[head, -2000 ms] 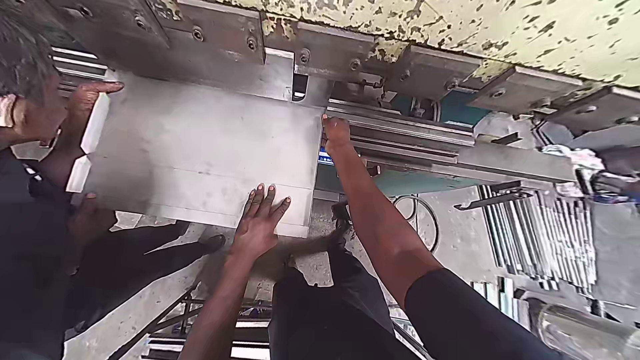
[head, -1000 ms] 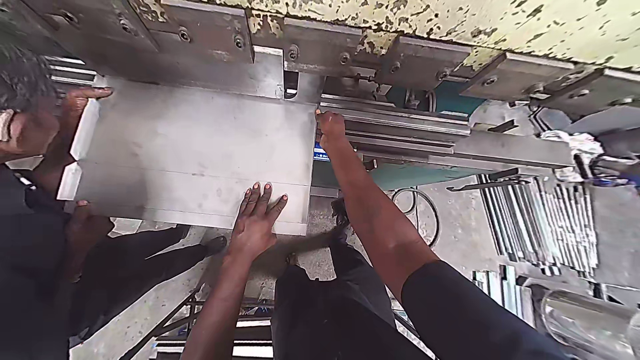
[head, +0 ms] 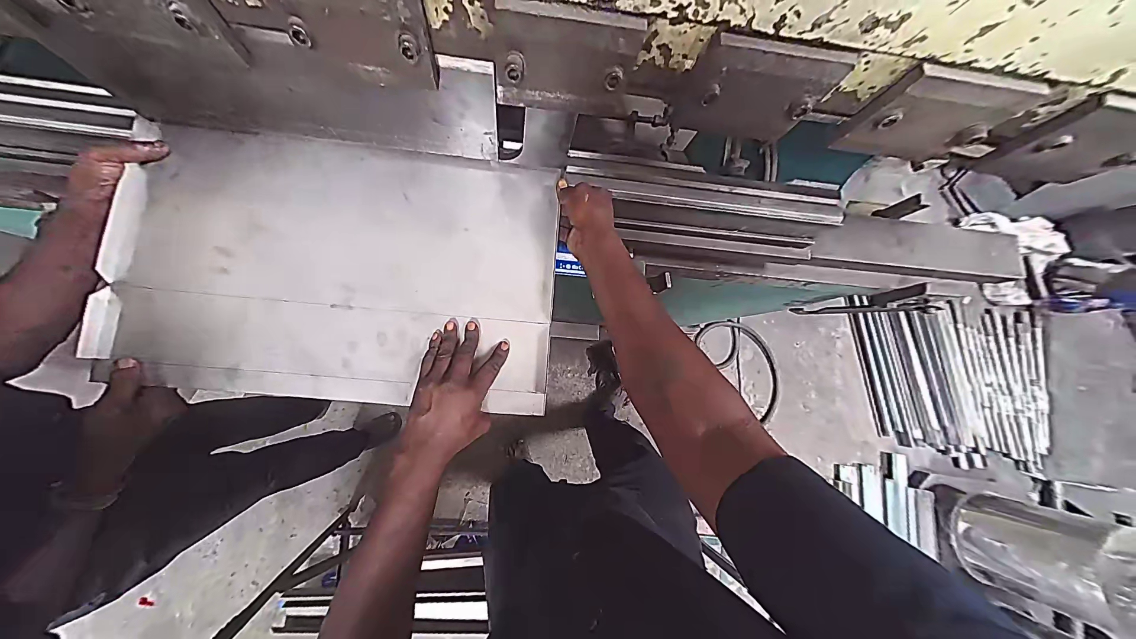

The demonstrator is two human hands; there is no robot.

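A rectangular sheet metal panel with scribed lines and a bent flange along its left end lies under the upper tooling of what looks like a press brake. My left hand rests on the panel near its front right corner, fingers spread, palm down. At the panel's right edge, close to the machine, my right hand has its fingers curled against the rim; its fingertips are partly hidden. A co-worker's hands hold the left end, one at the back corner and one at the front corner.
The machine's lower die rails extend to the right. Beyond them, stacks of metal strips lie on the concrete floor, with a shiny metal cylinder nearer. A black hose loops below the machine. The co-worker's legs stand at left.
The co-worker's head, seen at the left in both earlier frames, is out of view. The panel and both my hands stay in about the same places.
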